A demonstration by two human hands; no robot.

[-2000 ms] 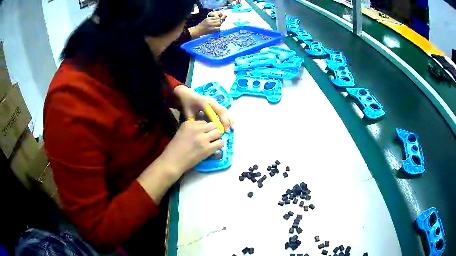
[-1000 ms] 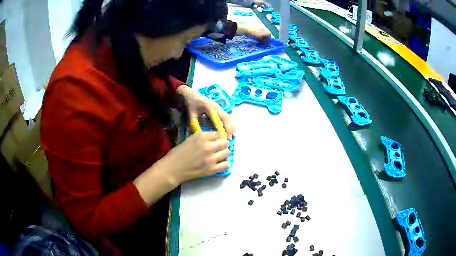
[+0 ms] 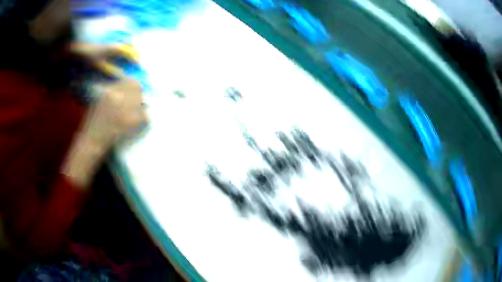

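Note:
The frame is strongly blurred. Neither my left hand nor my right hand shows in it. Nearest in front of me, a dark heap of small black pieces (image 3: 358,239) lies on the white bench top (image 3: 181,193). More black pieces trail from the heap up and to the left in loose, smeared clusters. Their single shapes cannot be made out now.
A person in a red sleeve (image 3: 41,204) works at the left, hands near a yellow-handled tool (image 3: 124,53) and blue parts. Blue housings (image 3: 358,77) lie spaced along the dark green conveyor (image 3: 396,60) on the right. The bench has a green edge (image 3: 157,237).
The view has swung down and to the right and is blurred. The neighbouring person now sits further left, the blue tray is out of view, and the large black heap has come into view.

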